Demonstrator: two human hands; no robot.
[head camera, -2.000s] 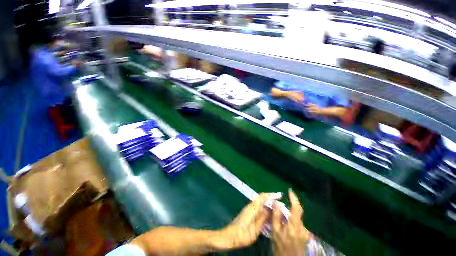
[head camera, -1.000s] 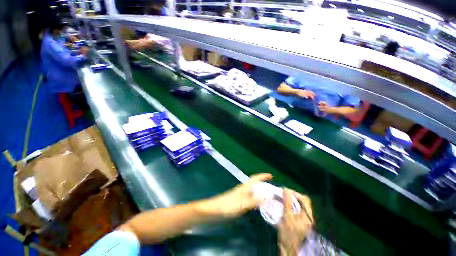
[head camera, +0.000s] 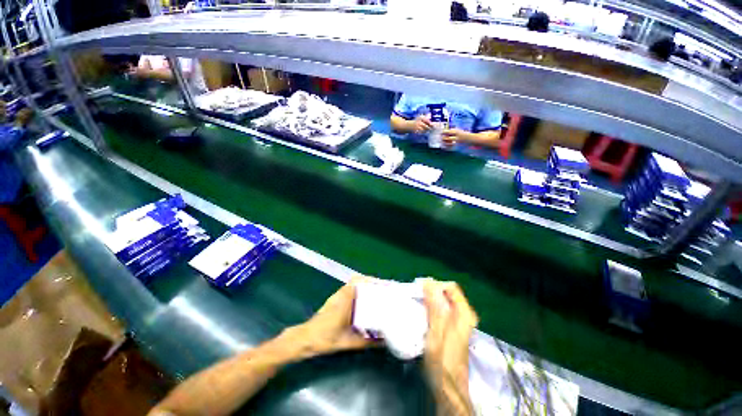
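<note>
A small white-faced box (head camera: 381, 307) with a dark edge is held in front of me, over the near ledge. A rounded white bundle, seemingly a cable coil (head camera: 407, 335), sits against its right side. My left hand (head camera: 335, 318) grips the box from the left. My right hand (head camera: 447, 318) holds the coil and the right side, fingers bent over the top. The hands hide part of both things; whether the coil is partly inside the box I cannot tell.
Stacked blue-and-white boxes (head camera: 232, 253) stand on the ledge at left. White leaflets (head camera: 521, 382) with thin strands lie at lower right. A box (head camera: 625, 284) is on the green belt. Opposite are a person (head camera: 447, 118), a tray of coils (head camera: 313, 122) and more stacks. A carton (head camera: 49, 325) is at lower left.
The view has swung right, bringing the leaflets and the belt box into sight. The round white coil, seen between my hands before, is now against a white-faced box.
</note>
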